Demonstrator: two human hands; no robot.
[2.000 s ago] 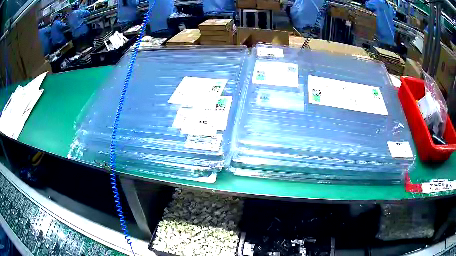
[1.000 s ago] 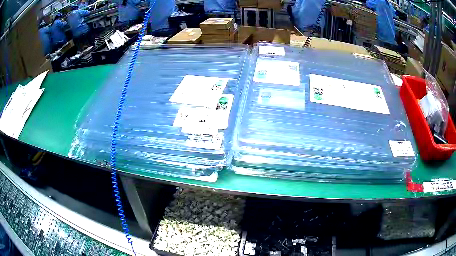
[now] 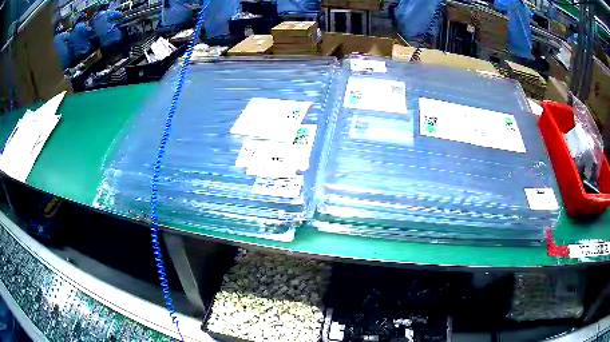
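Neither of my hands is in the picture. Nearest in front, a bin of small cream parts (image 3: pixel 267 300) shows at the bottom centre, under the green shelf's edge. Beside it on the right is a tray of small black parts (image 3: pixel 394 317), mostly in shadow and cut off by the bottom edge. Green circuit boards (image 3: pixel 60 284) lie in a row at the lower left, along a pale rail (image 3: pixel 100 288). A coiled blue cord (image 3: pixel 158 174) hangs from the top edge to the bottom edge, left of centre.
The green shelf (image 3: pixel 87 130) holds two clear plastic tray stacks (image 3: pixel 200 160) with white labels, white paper sheets (image 3: pixel 32 137) at left and a red bin (image 3: pixel 562 153) at right with a clear bag. Behind are cardboard boxes (image 3: pixel 294 37) and people in blue smocks.
The view has shifted very slightly, so the stacks and red bin sit a little further right in the picture. Nothing on the shelf or in the bins has visibly moved.
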